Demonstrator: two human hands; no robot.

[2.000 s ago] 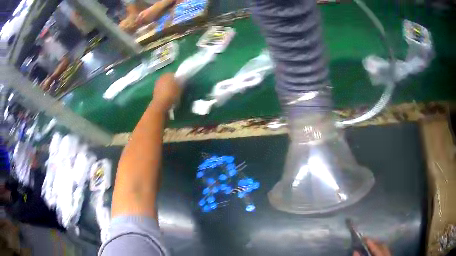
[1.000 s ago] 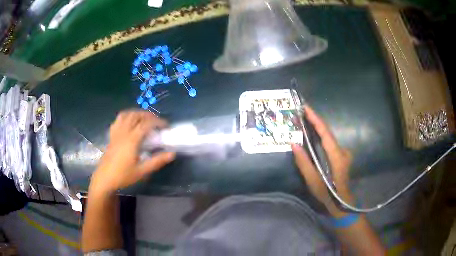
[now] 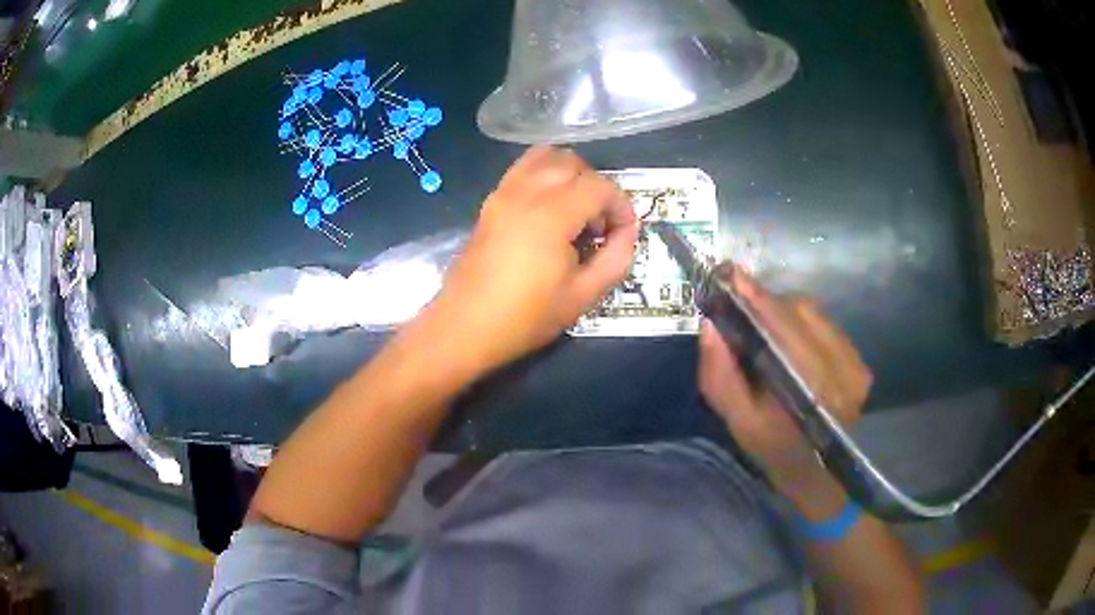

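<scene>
The open white housing [image 3: 684, 322] lies on the dark mat below the clear hood. A green circuit board and small parts show inside it. My left hand [image 3: 540, 246] covers its left side, fingertips pinched on a thin dark lead wire [image 3: 654, 206]. My right hand [image 3: 787, 360] holds the soldering iron [image 3: 775, 360] like a pen, its tip over the board near my left fingertips. Whether the tip touches anything is unclear. The bagged cord [image 3: 396, 282] lies to the left, partly behind my left forearm.
The clear fume hood [image 3: 642, 78] stands just above the housing. A loose pile of blue discs [image 3: 345, 118] lies upper left. Bagged cords and housings [image 3: 30, 312] are at the left edge. A cardboard tray [image 3: 979, 156] with silvery pieces [image 3: 1045, 288] is at right. The iron's cord [image 3: 1021, 439] trails right.
My left hand has moved from the bagged cord to the housing and pinches there. The iron has swung over the board, held in my right hand's writing grip.
</scene>
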